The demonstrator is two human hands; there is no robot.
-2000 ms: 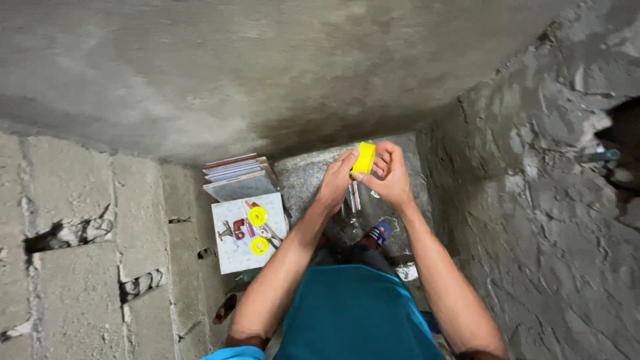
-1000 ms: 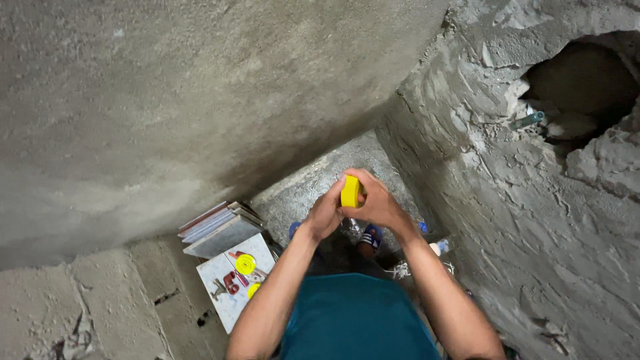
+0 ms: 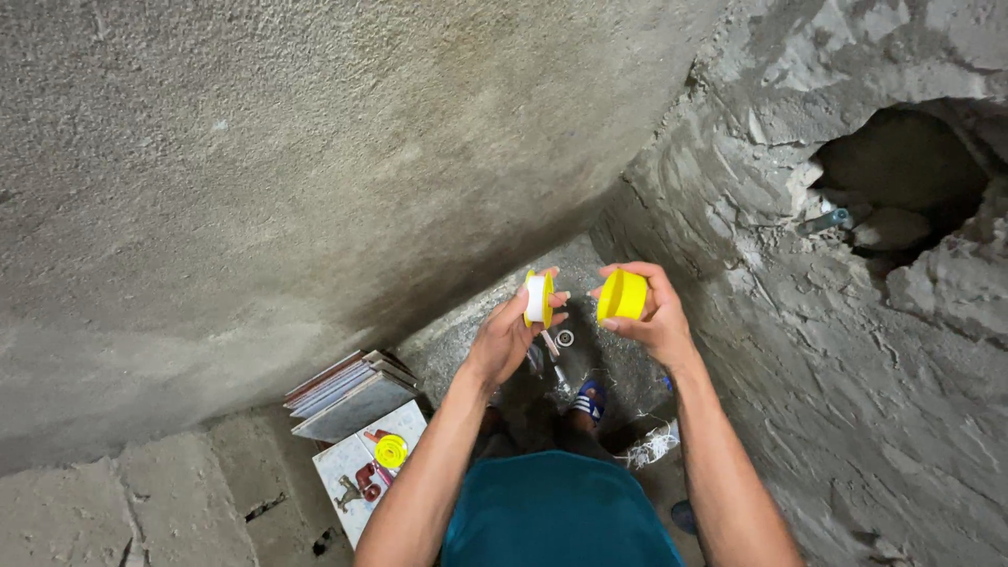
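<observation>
My left hand [image 3: 508,331] holds a yellow spool of white thread seal tape [image 3: 539,300] on edge between its fingers. To its right, my right hand [image 3: 652,319] grips a yellow round plastic cover [image 3: 622,296], apart from the spool. Below on the left, a tile surface [image 3: 356,455] bears another yellow spool or case [image 3: 390,451], a brass tap [image 3: 346,492] and a reddish-brown pipe elbow [image 3: 368,482]. On the floor under my hands lie a small round fitting [image 3: 565,338] and some slim items that I cannot make out.
Stacked tiles [image 3: 358,402] lean at the left wall. Rough plastered walls [image 3: 756,331] close in ahead and at the right; a hole [image 3: 906,177] there has a pipe end [image 3: 824,221] beside it. My sandalled foot [image 3: 587,400] stands near white stringy scrap [image 3: 654,446].
The yellow case, held in both hands before, has come apart into the spool in my left hand and the cover in my right. My hands have moved apart.
</observation>
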